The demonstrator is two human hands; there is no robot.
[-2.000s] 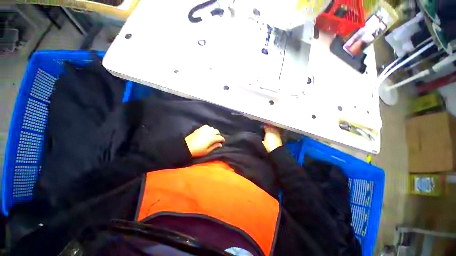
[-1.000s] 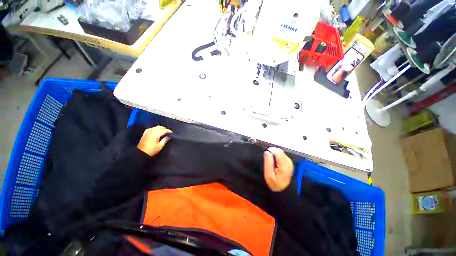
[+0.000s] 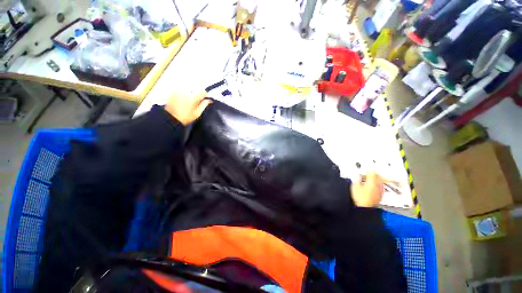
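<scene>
A black garment (image 3: 297, 171) with a glossy, crinkled lining (image 3: 246, 137) is spread over my lap and the front of the white table (image 3: 200, 54). My left hand (image 3: 188, 107) grips its far left edge above the table, fingertips bent over the cloth. My right hand (image 3: 367, 190) is at its right edge, over the table's front right part; it is blurred and its fingers are partly hidden, so its hold is unclear. The white sewing machine head (image 3: 295, 71) stands behind the garment.
Blue crates (image 3: 23, 212) stand at left and right (image 3: 423, 246). A red basket (image 3: 342, 71) and a phone on a stand (image 3: 369, 94) are right of the machine. Thin metal tools (image 3: 392, 187) lie beside my right hand. Clear plastic bags (image 3: 109, 51) lie on the left table (image 3: 34, 74).
Both hands have moved up and forward from my lap, spreading apart. The garment has come up over the table edge and its glossy side now shows. The view has shifted too.
</scene>
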